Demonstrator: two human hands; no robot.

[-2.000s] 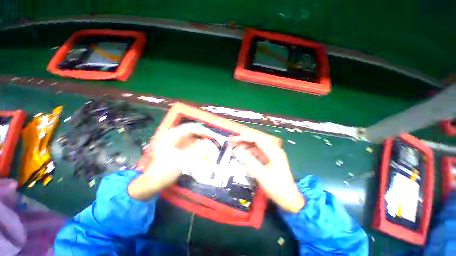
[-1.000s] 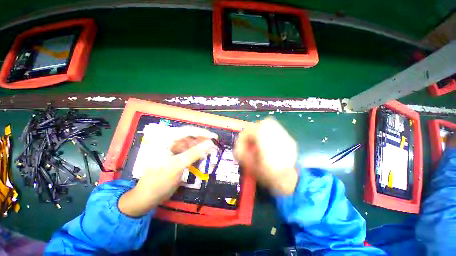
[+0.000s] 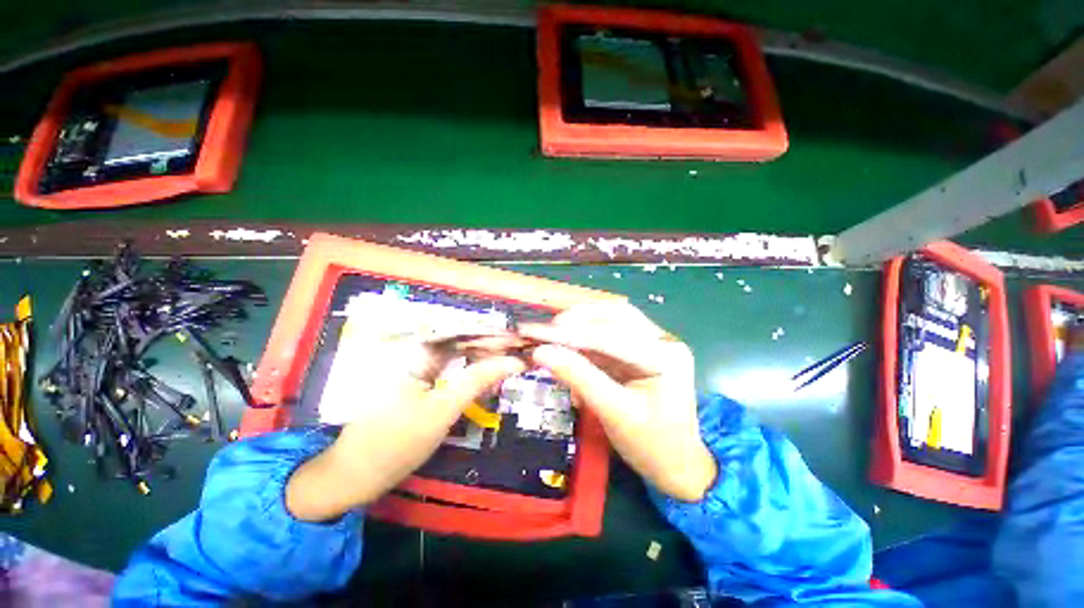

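Observation:
An open tablet (image 3: 523, 445) lies in a red-orange foam tray (image 3: 583, 475) on the bench, slightly tilted. The bright battery (image 3: 357, 356) fills its left part, with an orange flex piece (image 3: 481, 413) near the middle. My left hand (image 3: 410, 392) and my right hand (image 3: 624, 386) meet above the tablet's upper middle, fingertips nearly touching. A small dark piece seems to be between the fingertips, probably a black flex cable, but the fingers mostly hide it.
Black flex cables (image 3: 131, 356) lie in a pile at left, beside orange flex cables (image 3: 14, 410). Tweezers (image 3: 830, 365) lie at right, near another tablet tray (image 3: 886, 416). Two trays sit on the conveyor behind the worn rail (image 3: 452, 241). Neighbours' sleeves show at both sides.
My right hand has moved left to meet my left hand. The dark strip seen hanging over the tablet a second ago no longer shows there. The conveyor trays appear slightly further right.

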